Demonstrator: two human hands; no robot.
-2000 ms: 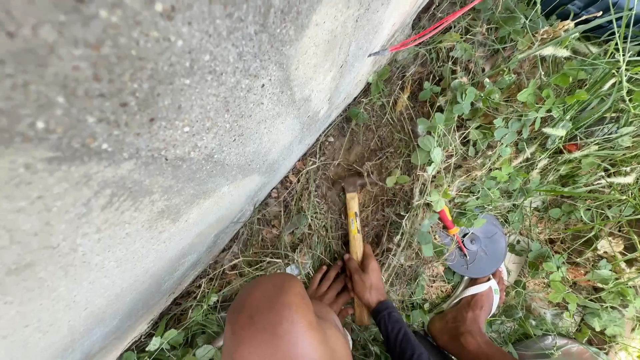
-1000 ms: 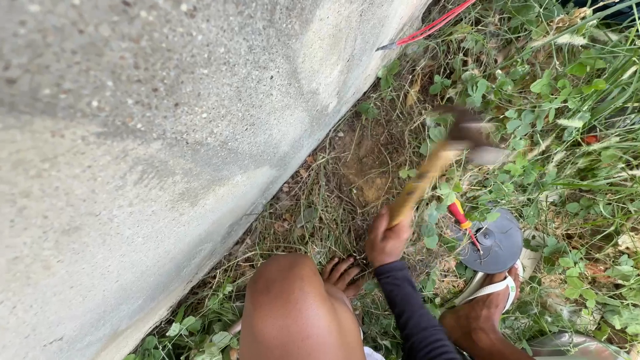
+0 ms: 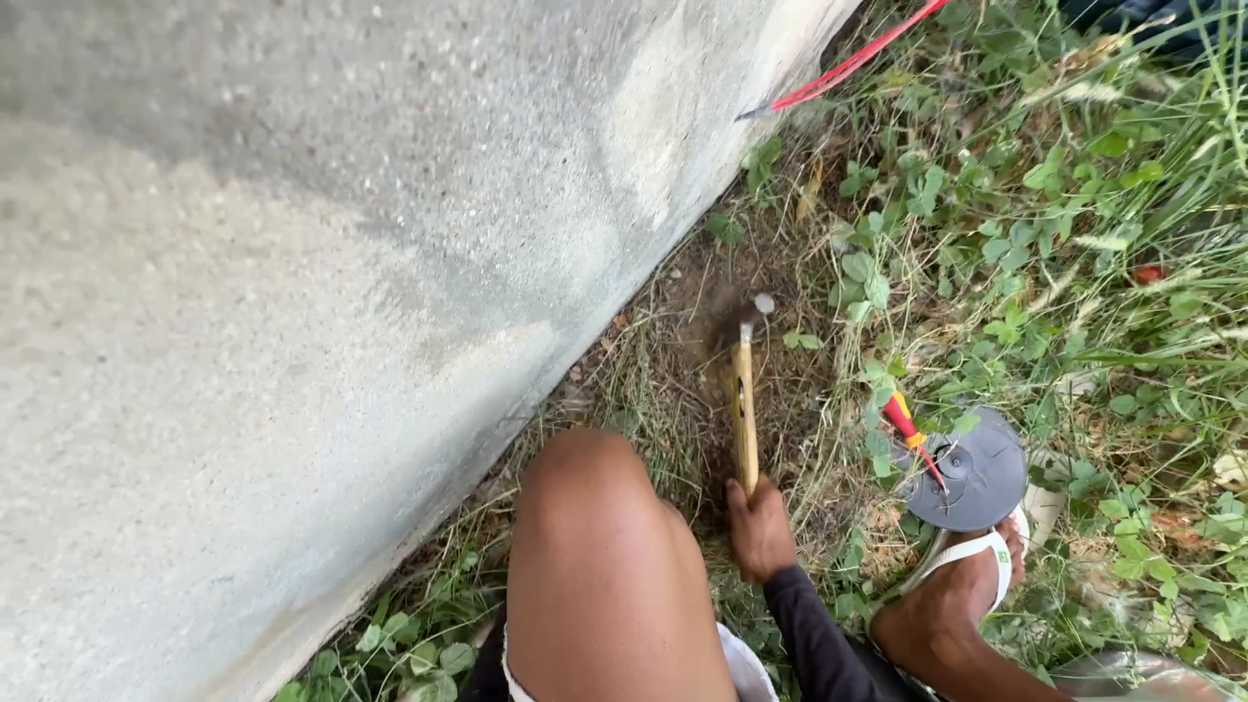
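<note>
My right hand (image 3: 760, 531), in a dark sleeve, grips the lower end of a hammer's wooden handle (image 3: 745, 419). The blurred hammer head (image 3: 749, 310) is over a patch of bare soil (image 3: 697, 302) beside the concrete wall. My left hand does not show; my bent knee (image 3: 590, 487) fills the lower middle of the view. To the right, a red and yellow screwdriver (image 3: 902, 419) lies across a round grey plastic disc (image 3: 975, 478), close to my foot in a white flip-flop (image 3: 999, 565).
A rough concrete wall (image 3: 292, 292) takes up the left side. Red wires (image 3: 858, 60) reach its face near the top. Weeds and grass (image 3: 1033, 244) cover the ground on the right, with a small red object (image 3: 1149, 274) among them. Something dark blue (image 3: 1150, 21) is at the top right corner.
The hammer was on the soil, then raised to the right, and is now back over the soil patch. My left hand, seen beside my knee before, is out of sight.
</note>
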